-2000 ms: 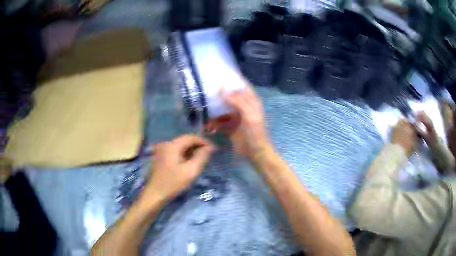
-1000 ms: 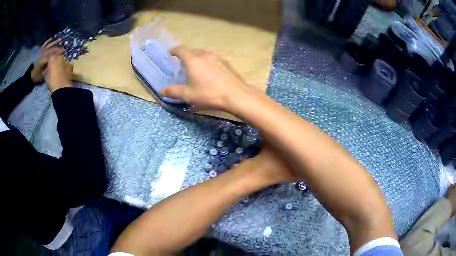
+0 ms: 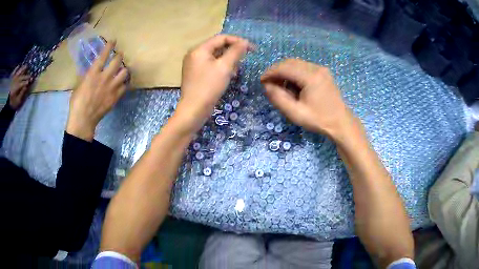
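My left hand (image 3: pixel 210 73) is raised over the back of the pile, thumb and fingertips close together; whether a small part is between them is too blurred to tell. My right hand (image 3: pixel 307 97) is to its right, fingers curled towards the thumb; its fingertips show no clear object. Small round fittings (image 3: pixel 227 106), dark with pale centres, lie loose below and between my hands. A shiny looped metal clip (image 3: pixel 221 120) lies among them, and another clip (image 3: pixel 274 145) lies further right. My hands are apart.
Bubble wrap (image 3: pixel 294 189) covers the table. A tan sheet (image 3: pixel 157 42) lies at the back left. Another person's hand (image 3: pixel 97 94) is on a milky housing (image 3: pixel 84 50) there. Dark shells (image 3: pixel 420 42) stand at the back right. A person's beige sleeve (image 3: pixel 457 184) is at the right.
My right hand has left the milky housing and moved right; my arms are no longer crossed. The neighbour's hand has moved onto the housing. The view has shifted.
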